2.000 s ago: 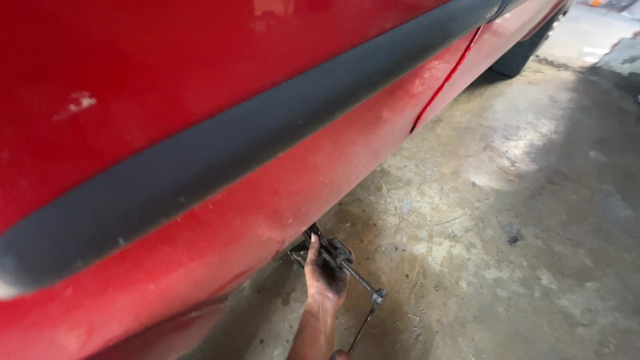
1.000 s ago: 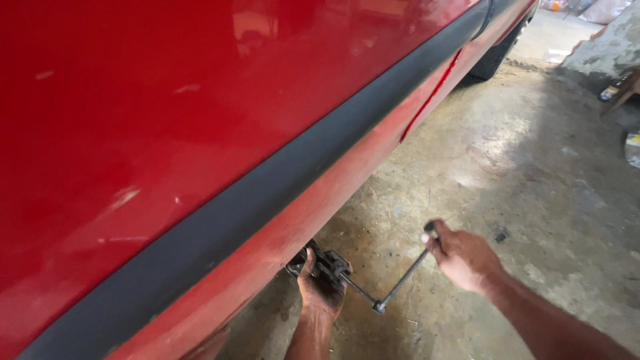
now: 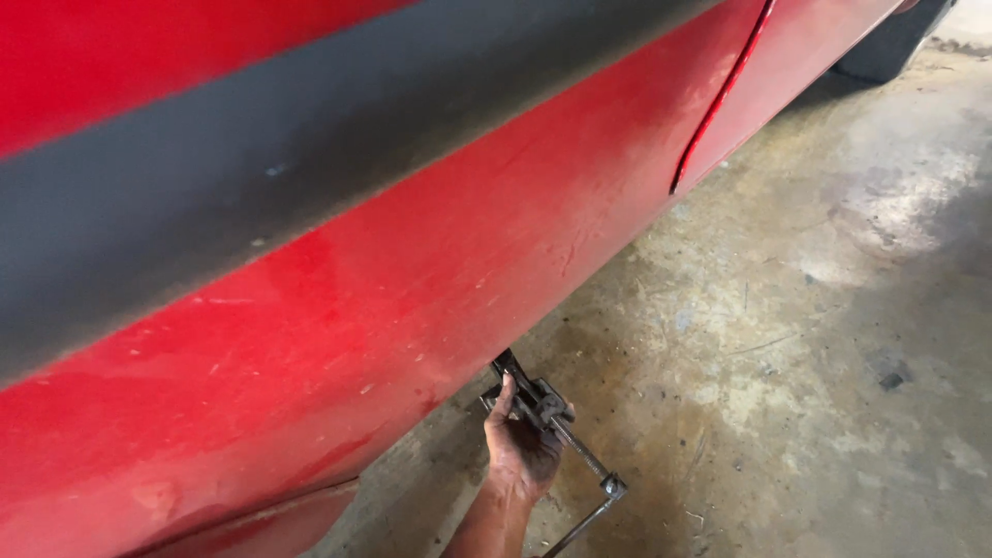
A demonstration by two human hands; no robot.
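Close under the lower edge of a red car body (image 3: 434, 310), my left hand (image 3: 523, 453) grips a dark metal scissor jack (image 3: 531, 399). Its threaded screw (image 3: 580, 448) runs down and to the right, out from the hand. At the screw's end a metal joint (image 3: 613, 486) links to a crank handle (image 3: 577, 529), which leaves the view at the bottom edge. My right hand is almost wholly below the frame, so its hold on the handle cannot be seen.
A wide black trim strip (image 3: 310, 139) crosses the car's side, with a door seam (image 3: 717, 108) farther along. At the upper right stands a dark tire (image 3: 887, 46). Stained concrete floor (image 3: 775, 349) lies beside the car, with small debris on it.
My right hand, raised on the crank handle at the right one second ago, has dropped out of view. The handle has swung downward. My left hand stays on the jack.
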